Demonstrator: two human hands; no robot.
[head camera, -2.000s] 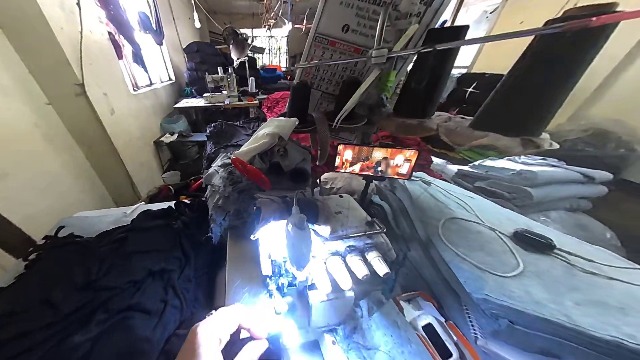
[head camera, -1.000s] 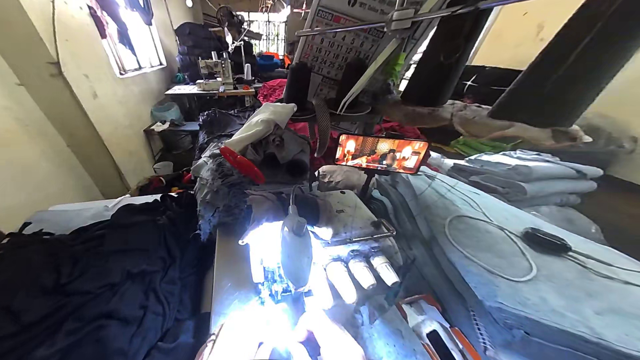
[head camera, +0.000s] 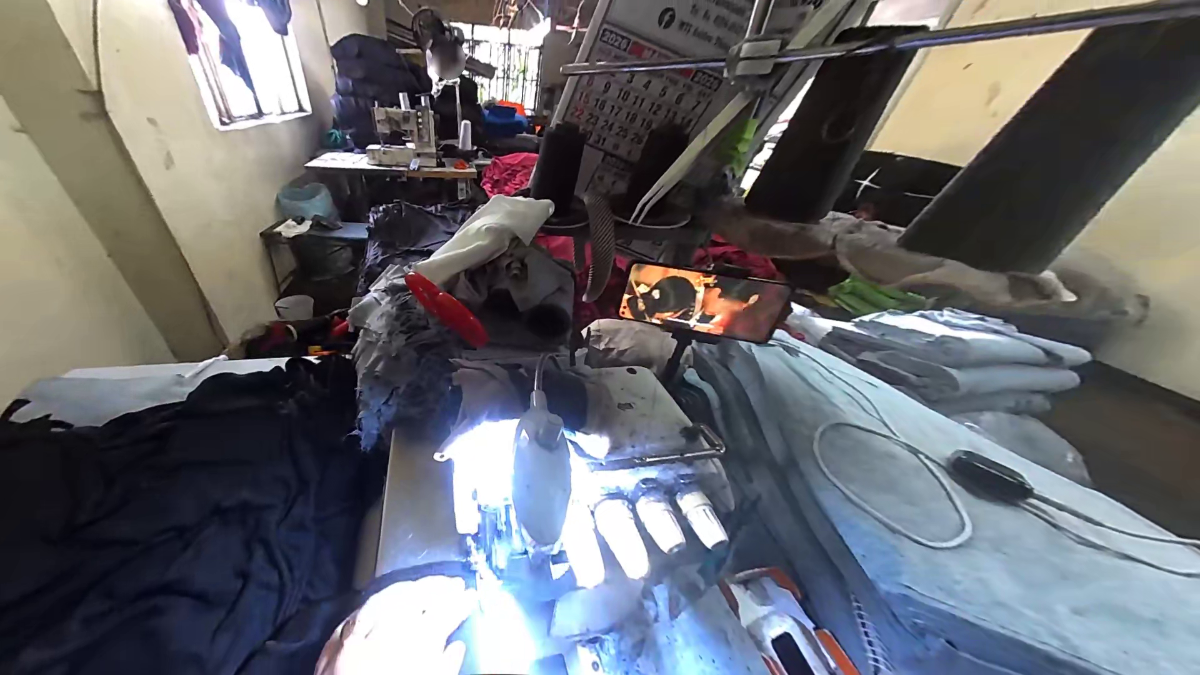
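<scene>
My left hand (head camera: 403, 628), washed out by bright light, is at the bottom edge, left of the needle area of an overlock sewing machine (head camera: 637, 403). A strip of dark cloth (head camera: 422, 570) lies along its upper side; whether the fingers grip it cannot be told. My right hand is not in view. A lamp (head camera: 542, 478) on a flexible neck lights the needle area strongly. To its right, several pale tension knobs (head camera: 659, 517) stand in a row. Black fabric (head camera: 178, 516) lies heaped on the left.
A phone (head camera: 705, 302) showing a video stands behind the machine. Pale blue folded fabric (head camera: 1012, 553) with a cable and a black adapter (head camera: 989, 476) lies at right. Large dark thread cones (head camera: 830, 131) and a metal rod (head camera: 872, 42) are above. An orange-and-white device (head camera: 783, 623) sits lower right.
The hand at the bottom right of the needle area one second ago is out of sight now. My left hand shows more fully at the lower left. The phone's picture has changed.
</scene>
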